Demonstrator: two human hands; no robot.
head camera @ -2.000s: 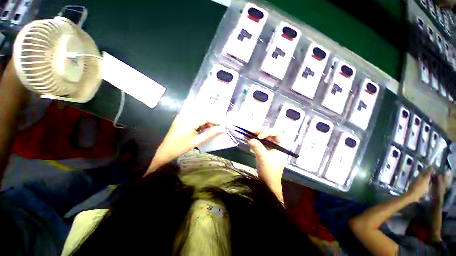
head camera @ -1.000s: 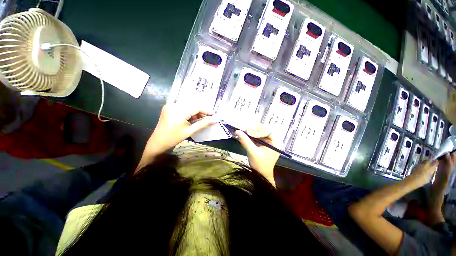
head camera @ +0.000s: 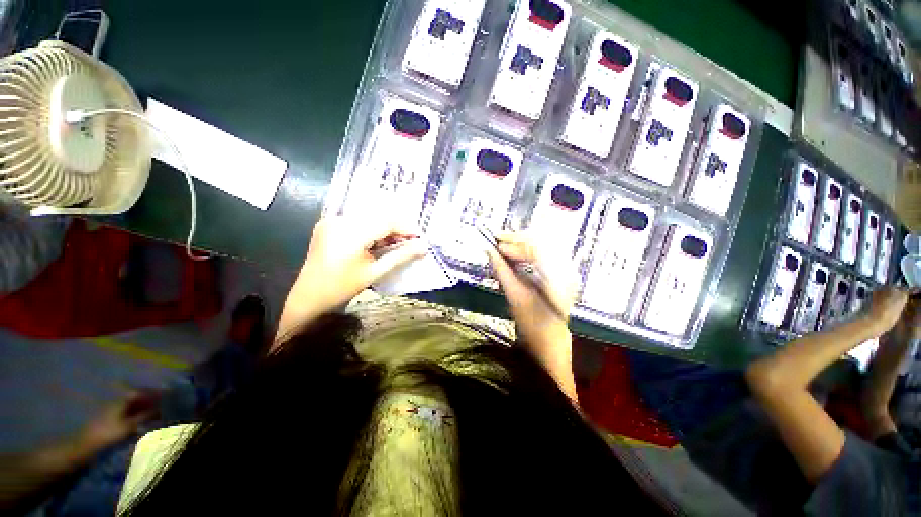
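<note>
A clear blister tray (head camera: 580, 136) lies on the bench in front of me, holding two rows of white parts with dark ovals. My left hand (head camera: 348, 261) is at the tray's near left corner and holds a small white slip (head camera: 417, 276) between thumb and fingers. My right hand (head camera: 529, 271) is over the tray's near edge, right of the slip, and holds slim tweezers (head camera: 489, 235). Their tip is near the lower part of a white part (head camera: 483, 192) in the near row. Whether anything is on the tip cannot be told.
A cream fan (head camera: 81, 129) with a white cable stands at the left edge. A white paper strip (head camera: 217, 153) lies beside it. Another tray (head camera: 816, 250) lies at right, by a neighbour's arms (head camera: 823, 343). Another person's hand (head camera: 123, 416) shows at lower left.
My right hand and the tweezers have moved away from the slip, and the tweezers now point up over the tray. My left hand still holds the slip. The neighbour's hands have shifted.
</note>
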